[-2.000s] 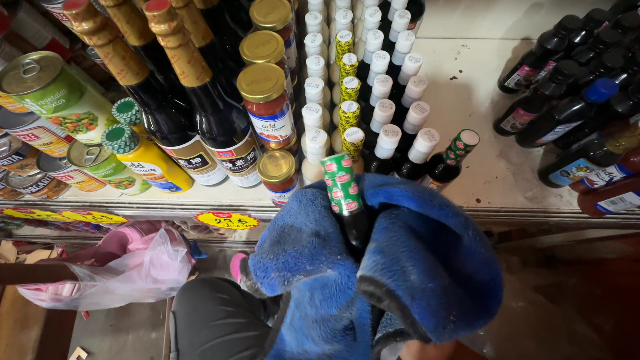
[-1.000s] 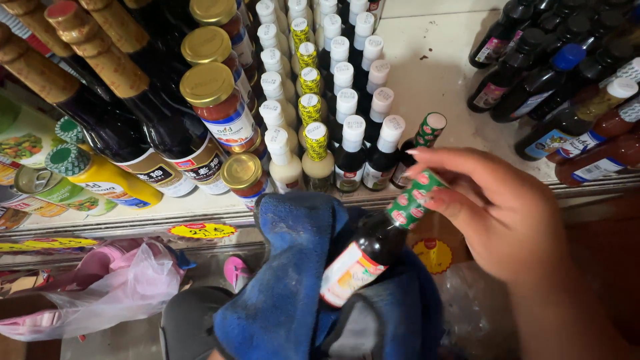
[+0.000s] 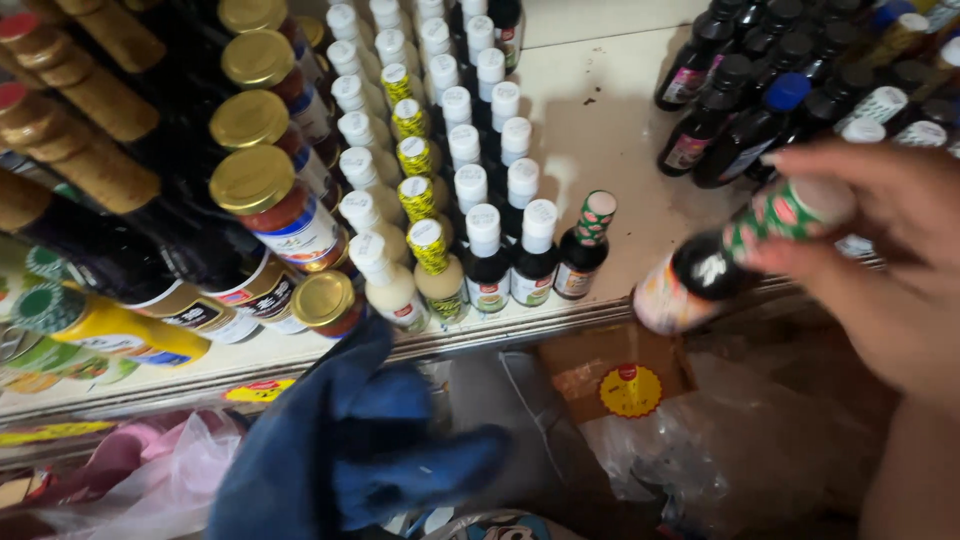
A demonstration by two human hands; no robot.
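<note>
At the right, my right hand point(image 3: 862, 262) grips a dark sauce bottle point(image 3: 705, 277) by its green-patterned neck wrap; the bottle tilts, its base just off the shelf's front edge. A blue cloth point(image 3: 322, 442) at lower centre covers my left hand, whose skin does not show, and part of it is blurred. No bottle is in the cloth. A similar green-necked bottle point(image 3: 583, 244) stands at the shelf's front, at the right end of the row of white-capped dark bottles point(image 3: 535, 255).
The shelf point(image 3: 615, 142) bears white-capped pale bottles point(image 3: 394, 281), gold-lidded jars point(image 3: 281, 210), tall dark bottles point(image 3: 187, 255) and a yellow bottle point(image 3: 120, 330). Dark bottles point(image 3: 697, 124) stand at the back right. Below are a pink item in clear plastic point(image 3: 180, 472) and a cardboard box point(image 3: 570, 375).
The held bottle has left the blue cloth and moved right in my right hand, which was out of sight two seconds ago. The cloth now sits farther left of the bottle.
</note>
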